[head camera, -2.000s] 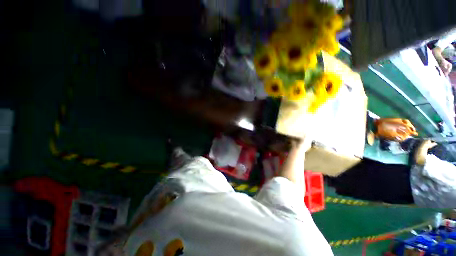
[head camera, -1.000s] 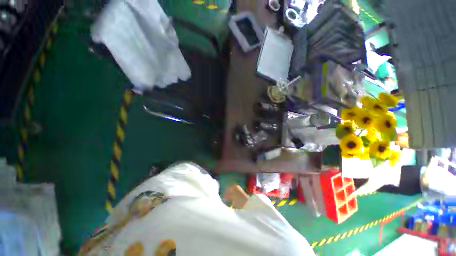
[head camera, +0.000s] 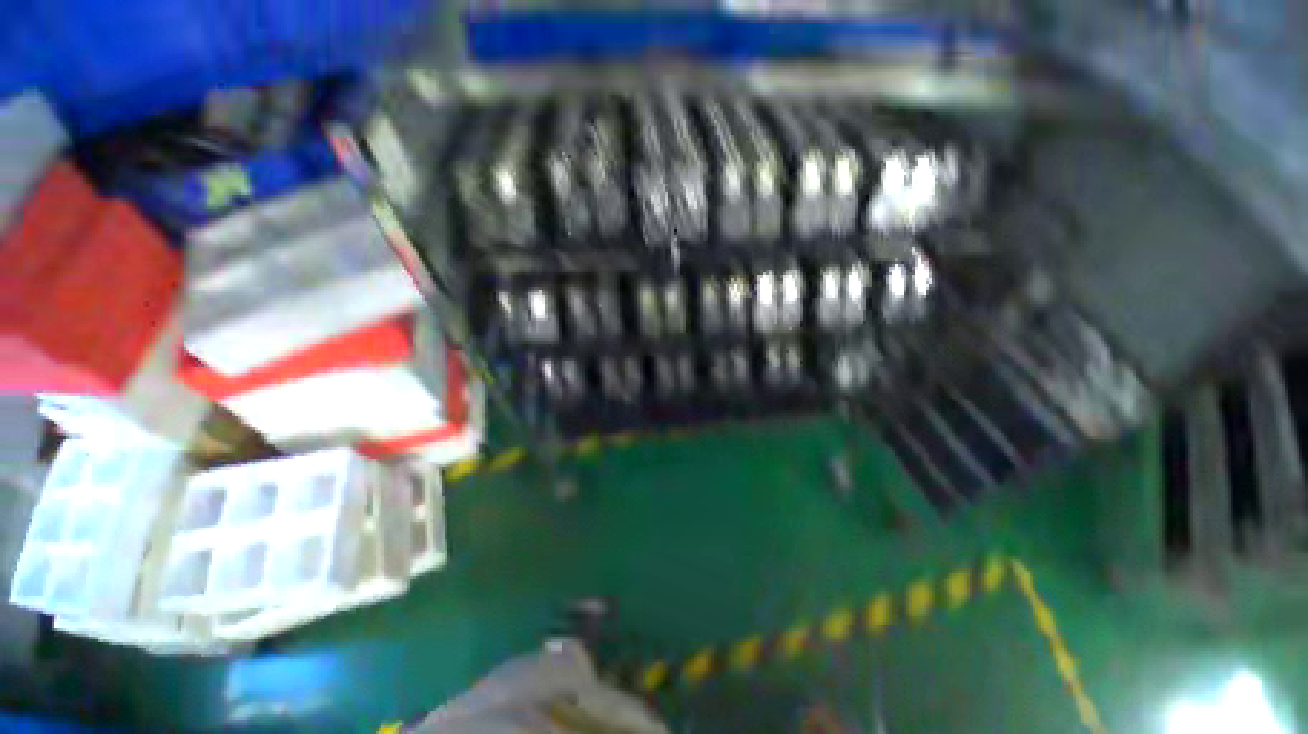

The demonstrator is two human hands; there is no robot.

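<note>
Neither of my hands shows clearly. A small blurred brownish patch at the bottom edge cannot be told as a hand. My pale clothing shows at the bottom centre. A dark parts rack [head camera: 674, 265] with rows of shiny silvery metal units stands in front of me. At the left are stacked white trays [head camera: 258, 531] with square pockets. Red and white stacked trays [head camera: 330, 380] lie behind them, and a red block-like stack [head camera: 86, 287] is at the far left. The picture is blurred.
Green floor [head camera: 689, 516] with yellow-black striped tape [head camera: 832, 628] lies before me. A sloping dark rack [head camera: 990, 409] and a large grey surface [head camera: 1148, 230] are at the right. Blue containers [head camera: 215, 58] are at the upper left. A bright reflection lies at the lower right.
My view has turned from the desk, sunflowers and red tray to the parts rack and stacked trays. The carton my hand touched two seconds ago is out of view.
</note>
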